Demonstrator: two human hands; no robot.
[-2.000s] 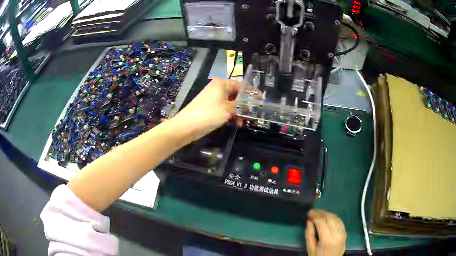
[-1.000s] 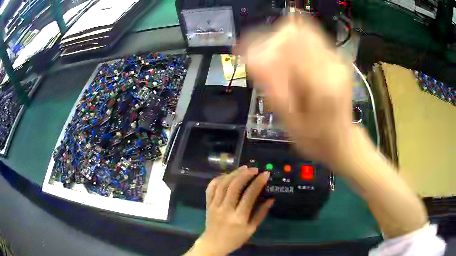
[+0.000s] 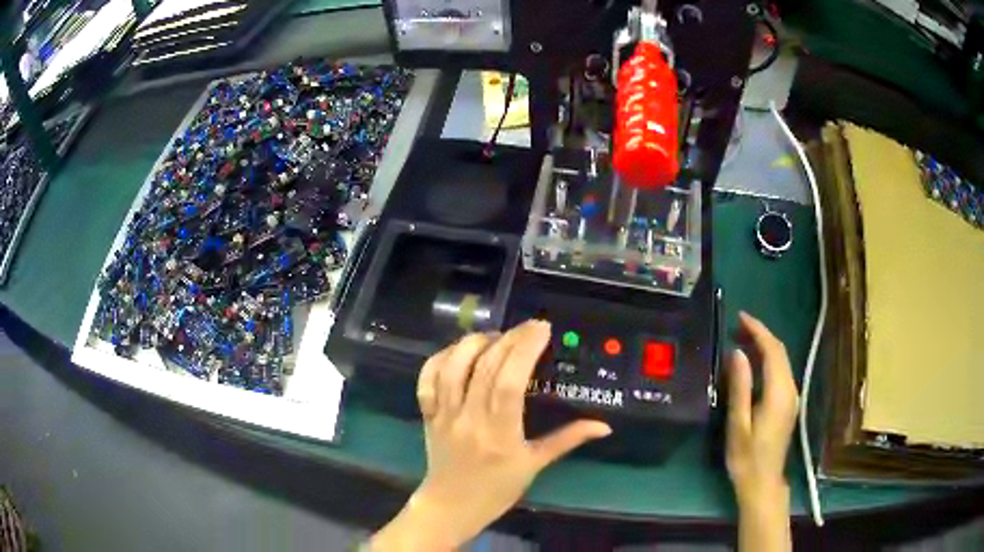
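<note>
The black test fixture (image 3: 475,377) stands in front of me. Its red toggle clamp handle (image 3: 646,121) is lowered, pointing toward me over the clear pressure plate (image 3: 615,246). Whether a board lies under the plate is hard to tell. My left hand (image 3: 480,415) rests on the front left of the fixture, fingertips just left of the green button (image 3: 571,340), thumb spread, holding nothing. My right hand (image 3: 762,415) is beside the fixture's right side, fingers apart and empty. The red power switch (image 3: 658,360) is on the front panel.
A pile of circuit boards (image 3: 254,216) lies on a white-edged tray (image 3: 205,391) at left. Tan cardboard sheets (image 3: 928,313) with boards (image 3: 952,185) at their far edge stand at right. A white cable (image 3: 822,323) and a round black dial (image 3: 774,232) lie between fixture and cardboard.
The clamp handle has come down and the plate sits lower than two seconds ago. My right hand has left the clamp area for the fixture's right side. My left hand stays near the buttons.
</note>
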